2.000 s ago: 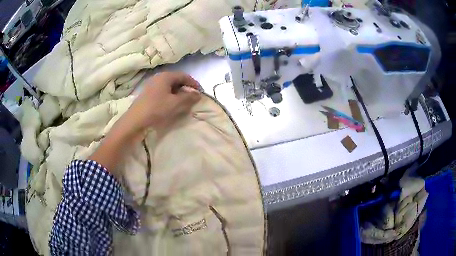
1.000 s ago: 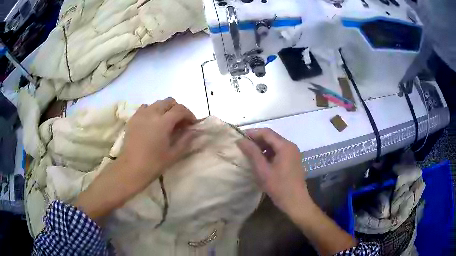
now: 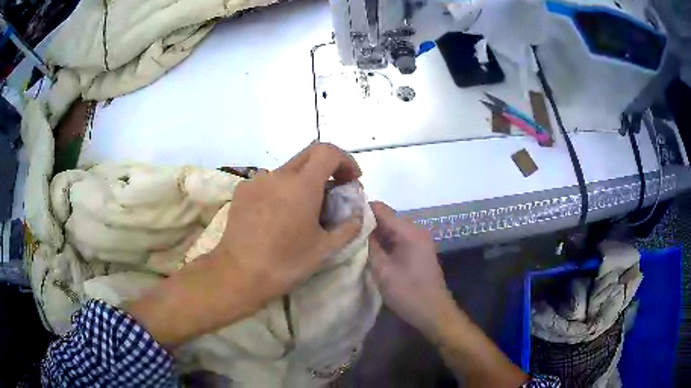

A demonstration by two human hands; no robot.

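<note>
A cream padded jacket (image 3: 136,220) lies bunched over the front left of the table and hangs over its front edge. My left hand (image 3: 292,208) grips an edge of it near the table's front, with a pale, whitish bit of fabric showing between thumb and fingers. My right hand (image 3: 405,265) is close beside it on the right, its fingertips at the same edge and partly hidden by the cloth. A short toothed trim (image 3: 333,368) shows low on the jacket body.
The white sewing machine (image 3: 364,30) stands at the back. Pink and blue snips (image 3: 519,123), a brown square (image 3: 523,162) and a black pad (image 3: 470,61) lie on the table. A blue bin (image 3: 659,318) with cream and plaid garments is at lower right.
My right hand has come into view and joined my left at the jacket edge. The jacket front is now gathered up toward the hands. The view has shifted, with the machine higher in the picture.
</note>
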